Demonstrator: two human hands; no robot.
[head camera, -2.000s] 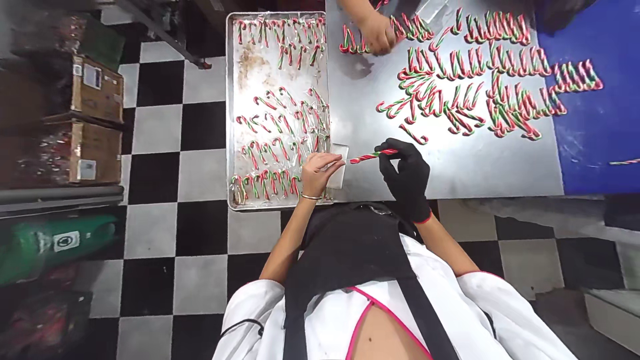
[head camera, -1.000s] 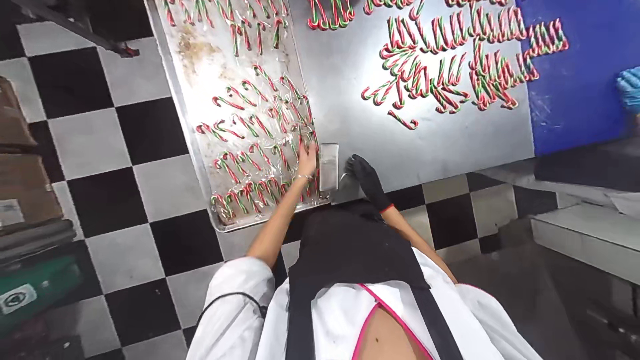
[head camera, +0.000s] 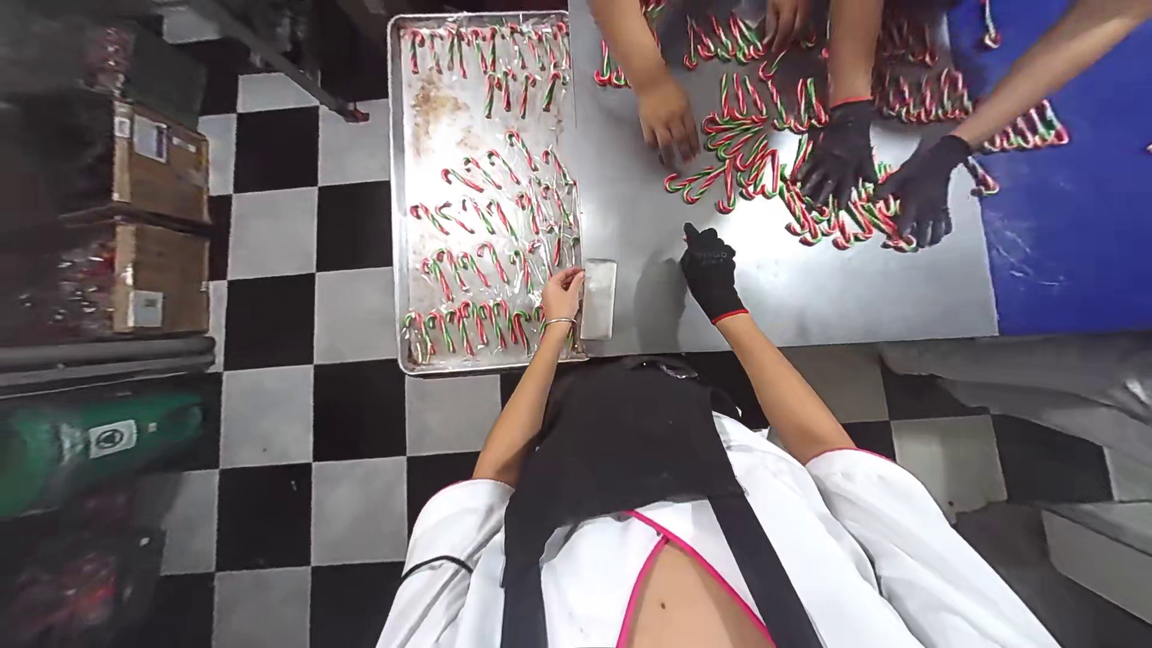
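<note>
My bare left hand (head camera: 563, 293) is at the right edge of a metal sheet pan (head camera: 396, 189), beside a stack of clear plastic sleeves (head camera: 598, 300) on the metal table. Its fingertips are pinched together; whether a thin wrapper is between them I cannot tell. Wrapped candy canes (head camera: 466, 328) lie in rows on the pan. My right hand (head camera: 709, 267), in a black glove with a red cuff, hovers over the table right of the sleeves, fingers partly spread and holding nothing visible. Unwrapped red, green and white candy canes (head camera: 733, 144) lie in rows and a loose pile beyond it.
A co-worker's two black-gloved hands (head camera: 841, 157) press on the candy cane pile. Another person's bare hand (head camera: 668, 121) reaches over the metal table (head camera: 792, 315) from the far side. A blue surface (head camera: 1071, 252) adjoins at right. Cardboard boxes (head camera: 166, 279) stand at left.
The candy cane my right hand held two seconds ago is no longer in it. My right hand has moved away from the sleeves toward the pile. A co-worker's gloved hands have come onto the pile.
</note>
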